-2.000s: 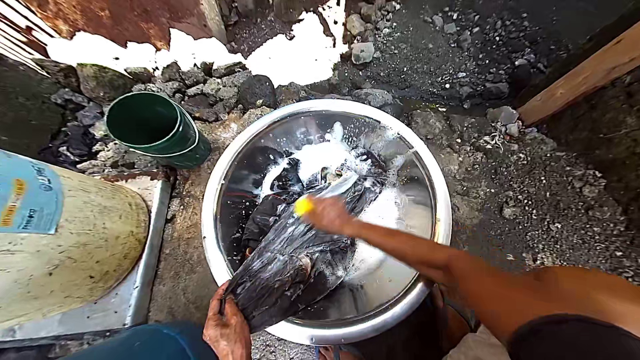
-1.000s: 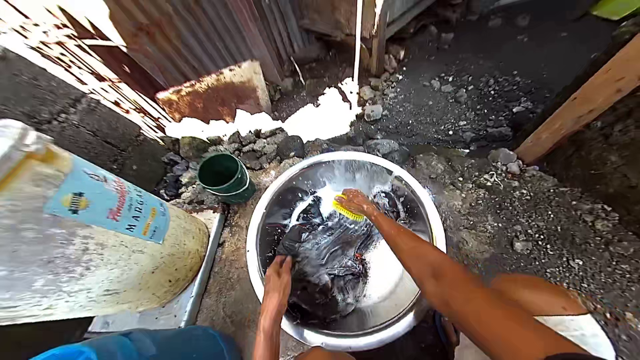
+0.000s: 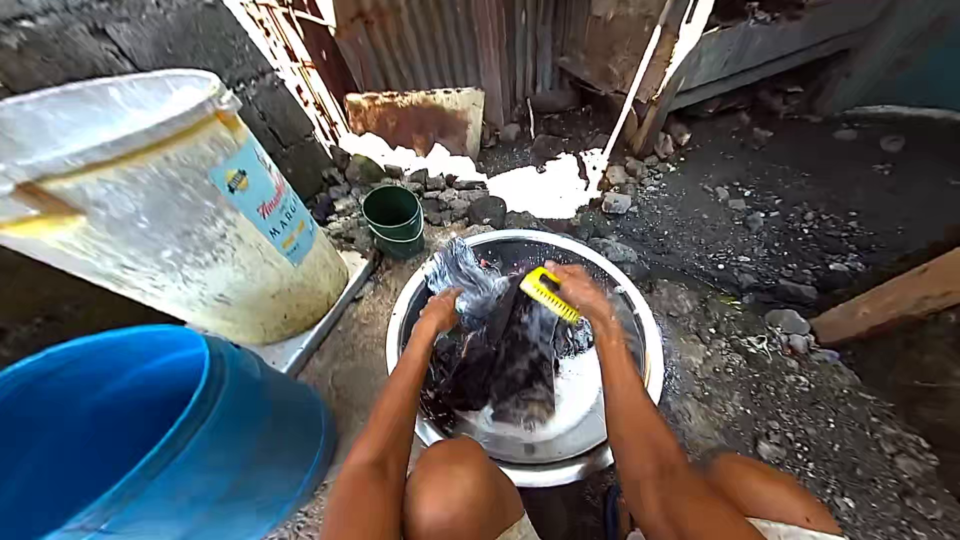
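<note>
A wide metal basin (image 3: 652, 330) stands on the ground before my knees, with soapy water and dark wet cloth (image 3: 517, 360) inside. My left hand (image 3: 441, 309) grips a bunched, sudsy part of the cloth near the basin's left rim. In my right hand (image 3: 581, 289) is a yellow scrub brush (image 3: 550, 295), held by its handle above the cloth with the bristles facing down and left. Whether the bristles touch the cloth cannot be told.
Left of the basin stand a large whitish drum (image 3: 165, 217), a blue plastic barrel (image 3: 255, 435) and a small green bucket (image 3: 394, 221). Stones (image 3: 487, 211) lie behind the basin. A wooden beam (image 3: 892, 296) slants in from the right, over gravelly ground.
My left hand has moved up the basin's left side, lifting part of the cloth. The brush has moved off the cloth's suds toward the right and is tilted differently. The view has tilted up.
</note>
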